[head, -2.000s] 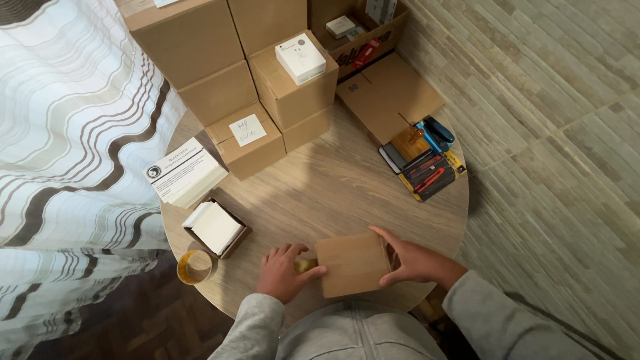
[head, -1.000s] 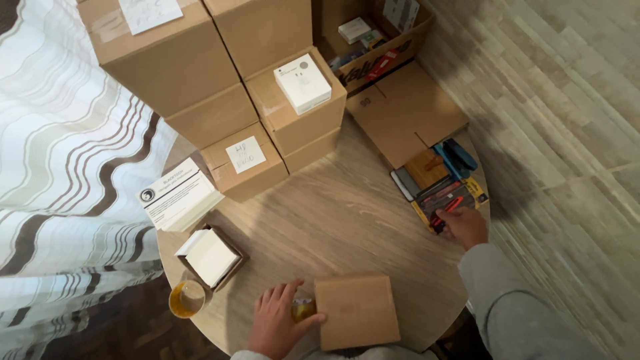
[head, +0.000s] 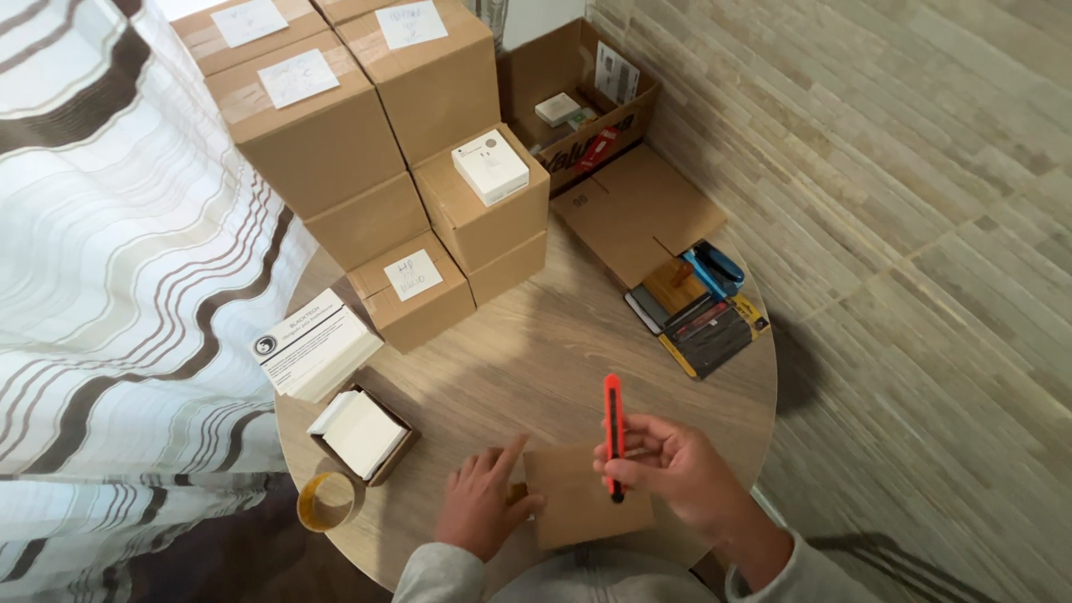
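My right hand (head: pixel 670 469) grips a red and black utility knife (head: pixel 614 419), held upright above the right part of a small cardboard box (head: pixel 578 511) near the table's front edge. At the box's left side rests my left hand (head: pixel 490 502), its fingers apart and its thumb by the box's edge. A small yellowish item (head: pixel 517 492), partly hidden by that hand, lies between thumb and box; I cannot tell what it is. Whether the knife's blade is out cannot be made out.
Stacked cardboard boxes (head: pixel 444 92) fill the back left. Printed cards (head: pixel 318 347), a box of white slips (head: pixel 364 431) and a tape roll (head: pixel 325 501) line the left edge. At the right lie flattened cardboard (head: pixel 641 209), a blue stapler (head: pixel 712 270) and a black tool pack (head: pixel 716 335).
My right hand left the small box, reached to the tools at the right, and is now back over the box with the utility knife. My left hand has stayed beside the box.
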